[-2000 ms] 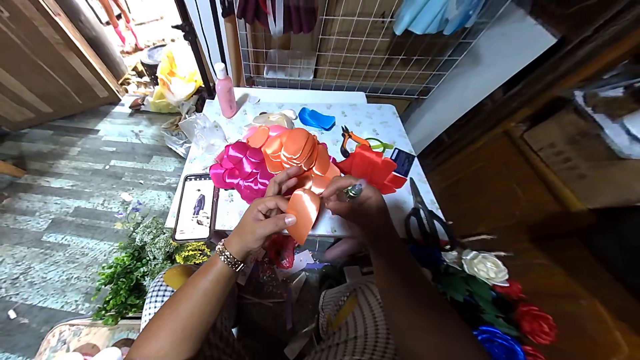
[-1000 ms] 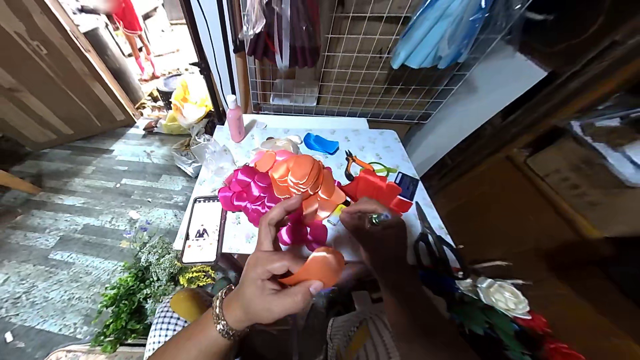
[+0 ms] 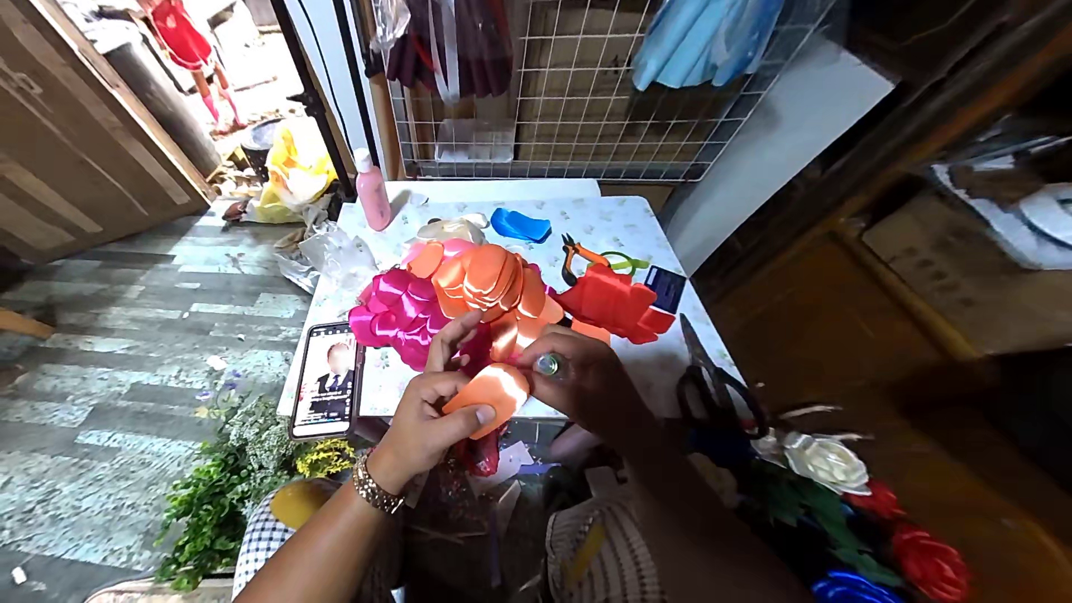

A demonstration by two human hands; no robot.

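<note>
My left hand (image 3: pixel 431 414) pinches an orange satin ribbon petal (image 3: pixel 490 399) between thumb and fingers, near the table's front edge. My right hand (image 3: pixel 578 368) is closed around a small cylindrical object (image 3: pixel 548 363) whose round end shows; its fingertips meet the petal's right edge. Beyond the hands lie heaps of orange petals (image 3: pixel 486 280) and magenta petals (image 3: pixel 400 314). Red petals (image 3: pixel 615 303) rest to the right, by orange-and-black pliers (image 3: pixel 578 255). A blue petal (image 3: pixel 521 225) and a pink bottle (image 3: pixel 373 194) are farther back.
A phone (image 3: pixel 328 381) lies at the table's left edge. Black-handled scissors (image 3: pixel 712 385) are at the right edge, above white, red and blue ribbon roses (image 3: pixel 825 462). Leafy flowers (image 3: pixel 218 494) stand at lower left. A wire grid (image 3: pixel 586 92) rises behind; a person (image 3: pixel 188 50) is outside the doorway.
The right hand has come back to the petal; one second ago it was apart from it. The petal in my left hand is raised and turned. Outside, the person shows more fully than two seconds ago.
</note>
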